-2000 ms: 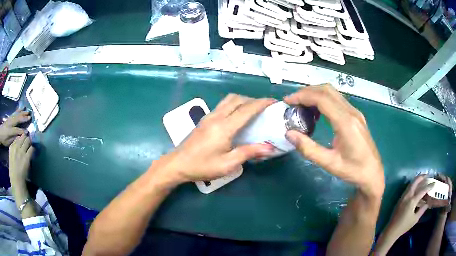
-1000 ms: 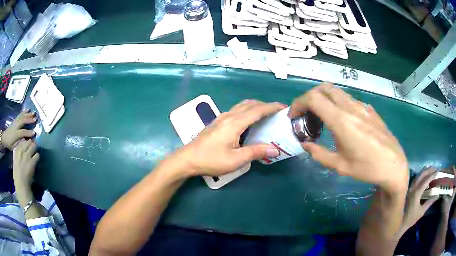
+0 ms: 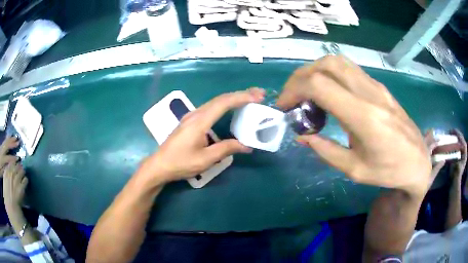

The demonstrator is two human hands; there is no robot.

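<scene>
My left hand (image 3: 197,136) holds the white dispenser bottle (image 3: 245,126), tilted with its top facing me and to the right. A dark round hole shows in the bottle's top. My right hand (image 3: 359,123) holds the shiny metal pump head (image 3: 307,118) between thumb and fingers, just right of the bottle. Whether a tube still reaches into the bottle is too blurred to tell. A white front cover (image 3: 160,119) with a dark oval window lies on the green bench (image 3: 267,205), partly hidden under my left hand and forearm.
A pale rail (image 3: 113,57) crosses behind, carrying a second dispenser (image 3: 165,32) and small white pieces (image 3: 207,35). Stacked covers (image 3: 264,20) lie beyond. A metal post (image 3: 423,31) rises at right. Neighbours' hands show at both edges, white covers (image 3: 28,123) at left.
The pump head has come off the bottle in my right hand, and the bottle's hole now shows. My left hand has tipped the bottle towards me. The whole view has shifted.
</scene>
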